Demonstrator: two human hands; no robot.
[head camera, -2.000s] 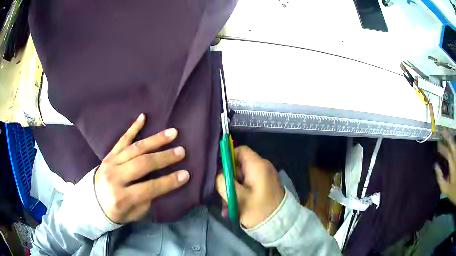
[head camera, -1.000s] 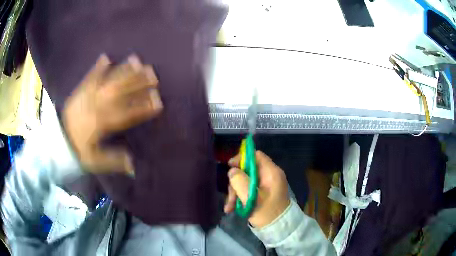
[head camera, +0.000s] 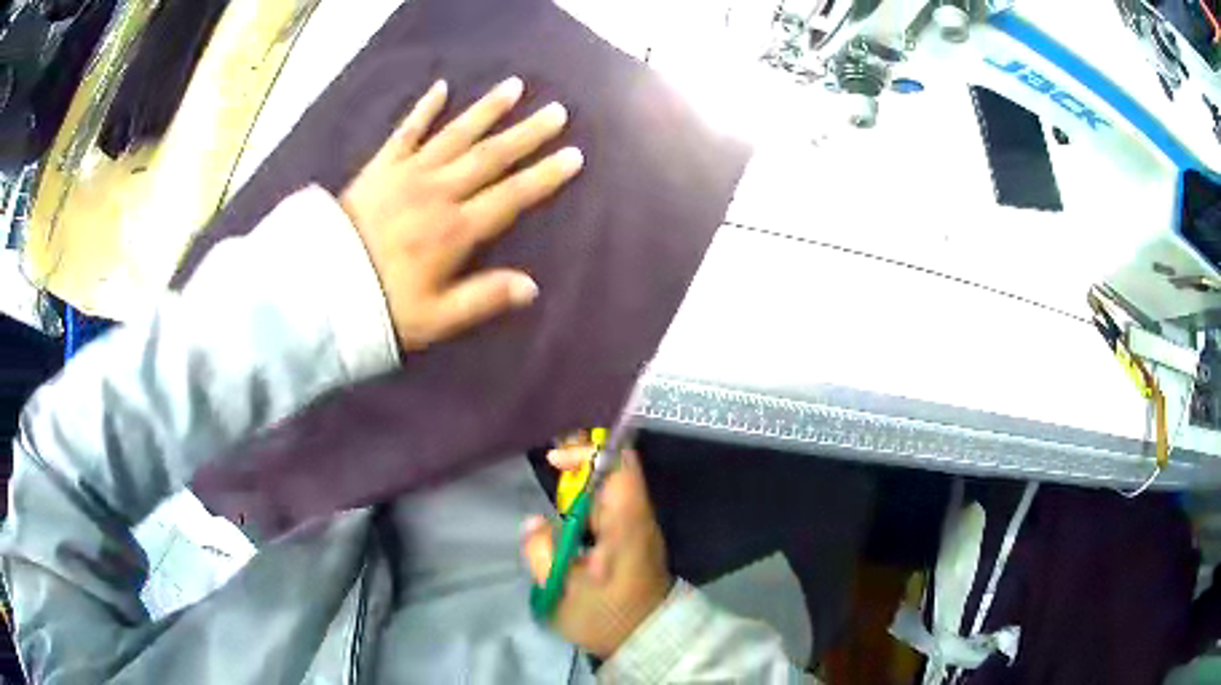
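The dark plum garment panel (head camera: 616, 228) lies on the white table, turned at a slant, with its lower part hanging over the front edge. My left hand (head camera: 449, 221) lies flat on the panel, fingers spread, holding nothing. My right hand (head camera: 603, 555) is below the table's front edge and holds the shears (head camera: 569, 542) by their green and yellow loops. The blades point up towards the panel's right edge and are blurred; whether they touch the cloth I cannot tell.
The white sewing machine (head camera: 1071, 101) stands at the upper right, with a dark rectangle (head camera: 1018, 150) beside it. Small snips (head camera: 1131, 361) lie at the table's right end. Ruler tape (head camera: 830, 418) runs along the front edge. A tied plum bundle (head camera: 1098, 575) is below right. Tan padding (head camera: 134, 174) is at left.
The panel has been turned and lies flatter, further right on the table. My left hand has moved up and spread out on it. The shears have moved left and tilted. More of the machine shows.
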